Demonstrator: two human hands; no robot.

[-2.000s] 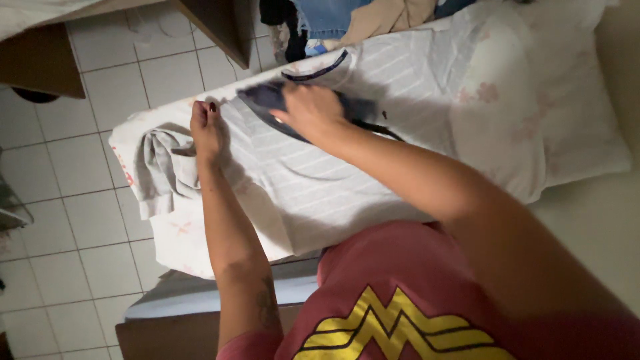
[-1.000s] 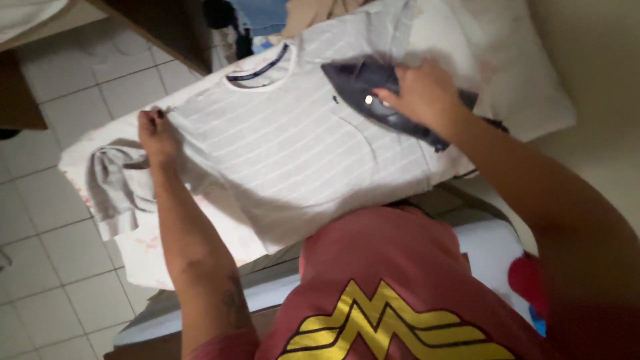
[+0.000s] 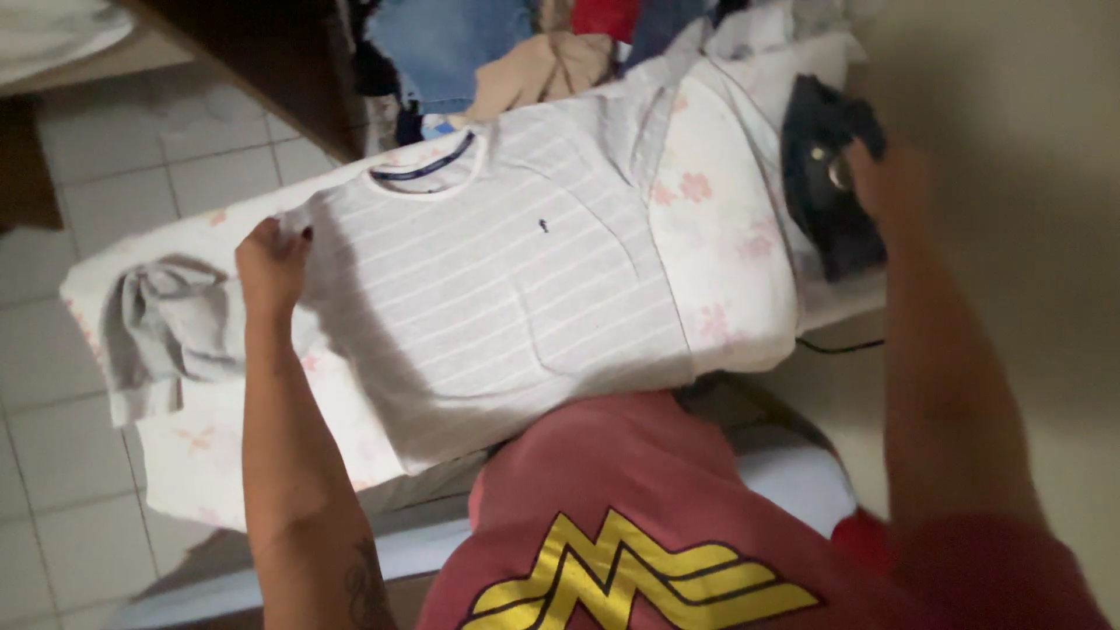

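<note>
A light grey striped T-shirt (image 3: 490, 289) with a white collar lies spread on a padded ironing surface under a white cloth with pink flowers (image 3: 717, 245). My left hand (image 3: 276, 262) pinches the shirt at its shoulder or sleeve, left of the collar. With my right hand (image 3: 892, 188) I hold a dark clothes iron (image 3: 827, 175) by its handle at the right end of the surface, off the shirt's body. A crumpled grey cloth (image 3: 171, 328) lies left of my left hand; whether it is part of the shirt cannot be told.
Behind the surface is a pile of clothes, with blue denim (image 3: 455, 52) and a beige garment (image 3: 542, 74). A dark cord (image 3: 840, 347) hangs near the right end. Dark wooden furniture (image 3: 262, 61) stands at the upper left over a tiled floor (image 3: 66, 472). A wall is at the right.
The iron in my right hand has moved right, from beside the collar, across the shirt's chest, to the right end of the surface. My left hand still pinches the shirt. The view has shifted.
</note>
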